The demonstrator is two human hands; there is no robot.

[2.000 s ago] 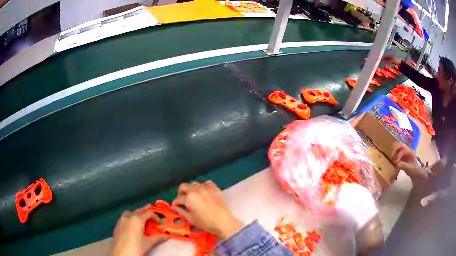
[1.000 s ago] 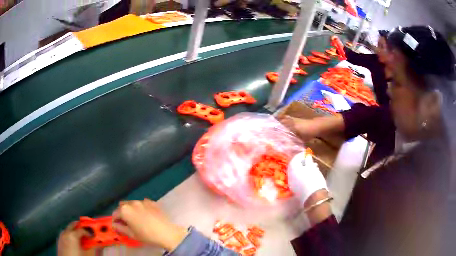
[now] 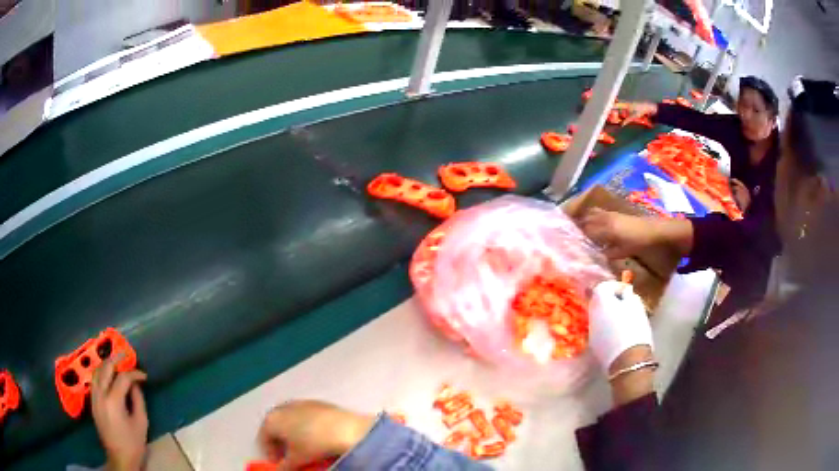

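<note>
My left hand (image 3: 121,409) is at the lower left, its fingertips at the right edge of an orange controller shell (image 3: 81,375) lying on the green belt. Its fingers are apart and the thumb is clear of the shell. My right hand (image 3: 304,430) is low on the pale bench, bent down over an orange piece (image 3: 317,465), which looks like a controller shell. The hand and the frame's bottom edge hide most of it. Small orange insert pieces (image 3: 478,423) lie loose on the bench to the right of my right hand.
A large clear-pinkish bag (image 3: 497,267) of orange pieces stands on the bench. A neighbour's white-gloved hand (image 3: 621,327) is beside it, a bare hand at a cardboard box (image 3: 644,262). Shells (image 3: 411,193) lie on the belt (image 3: 230,221). A white post (image 3: 598,106) rises behind the bag.
My hands have separated: the left moved to a shell on the belt, the right stayed low over the bench. One second ago both were at one shell. The view has swung leftward again.
</note>
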